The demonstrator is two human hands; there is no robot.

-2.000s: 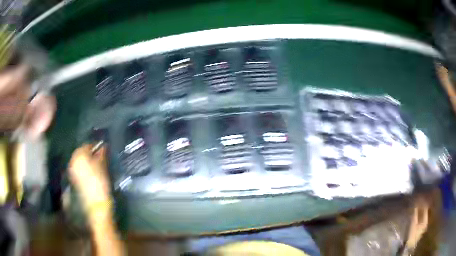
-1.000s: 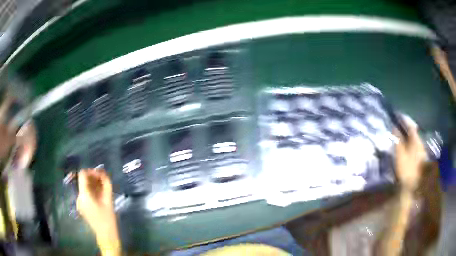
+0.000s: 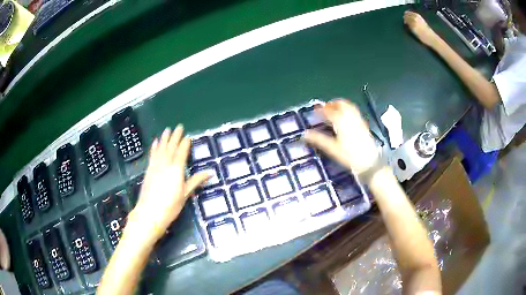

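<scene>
The lens tray lies in front of me, with rows of square, black-framed screen lenses with pale centres. My left hand is spread flat at the tray's left edge, its thumb over the left column, with nothing seen in it. My right hand is over the tray's upper right corner, blurred, thumb and fingers apart; I see nothing held. To the left lies the clear phone tray with two rows of black keypad phones; my left hand and forearm hide part of its right end.
A white dispenser, a white piece and a slim dark tool lie right of the lens tray. An open carton with crinkled film is below the bench. Another person's arm rests at the upper right.
The view has swung right and sharpened. My left hand has moved from the phone tray's left end to the lens tray's left edge. My right hand is now over the lens tray's upper right corner.
</scene>
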